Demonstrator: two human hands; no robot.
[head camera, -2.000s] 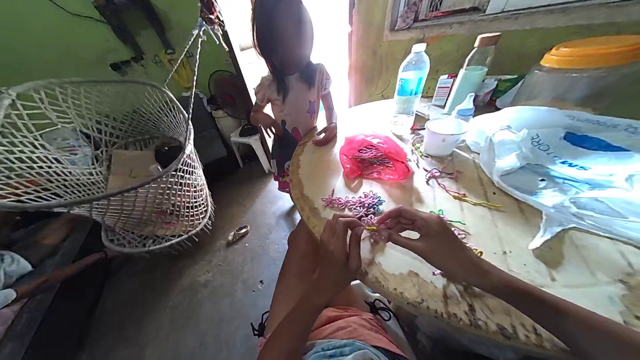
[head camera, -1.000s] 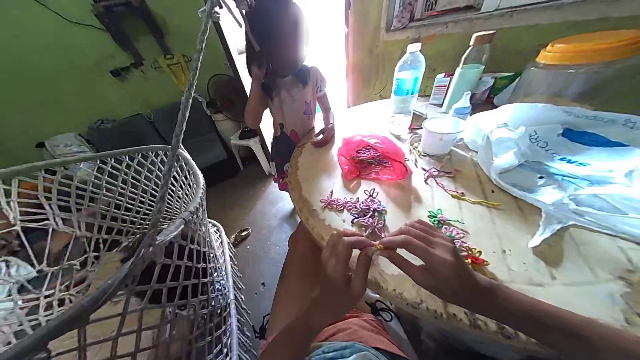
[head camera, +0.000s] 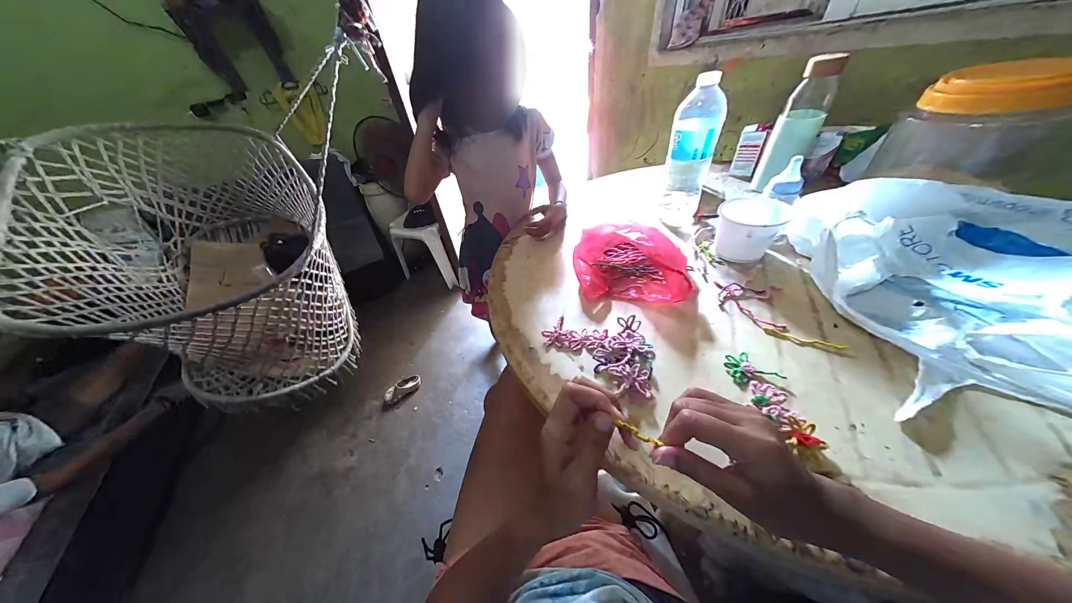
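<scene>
My left hand (head camera: 579, 435) and my right hand (head camera: 727, 444) pinch the two ends of a short yellow twisted cord (head camera: 638, 433), held over the near edge of the round wooden table (head camera: 712, 502). Just beyond my hands lies a cluster of pink and purple looped flower shapes (head camera: 624, 356). Beside my right hand is a row of green, pink, red and yellow flower shapes (head camera: 775, 402). A pink plastic bag (head camera: 632, 264) with dark strands in it lies farther back. Right of it are pink and yellow cords (head camera: 770, 322).
A white cup (head camera: 748, 228), a water bottle (head camera: 695, 142), a greenish bottle (head camera: 796, 121), a white plastic bag (head camera: 963, 276) and an orange-lidded jar (head camera: 997, 88) stand or lie on the table. A person (head camera: 494, 159) rests a hand on its far edge. A net cradle (head camera: 176, 243) hangs left; another person lies beyond.
My hands have moved slightly apart, and the yellow cord now shows stretched between them. The net cradle has swung back to the left. The person at the table has raised one hand to the head.
</scene>
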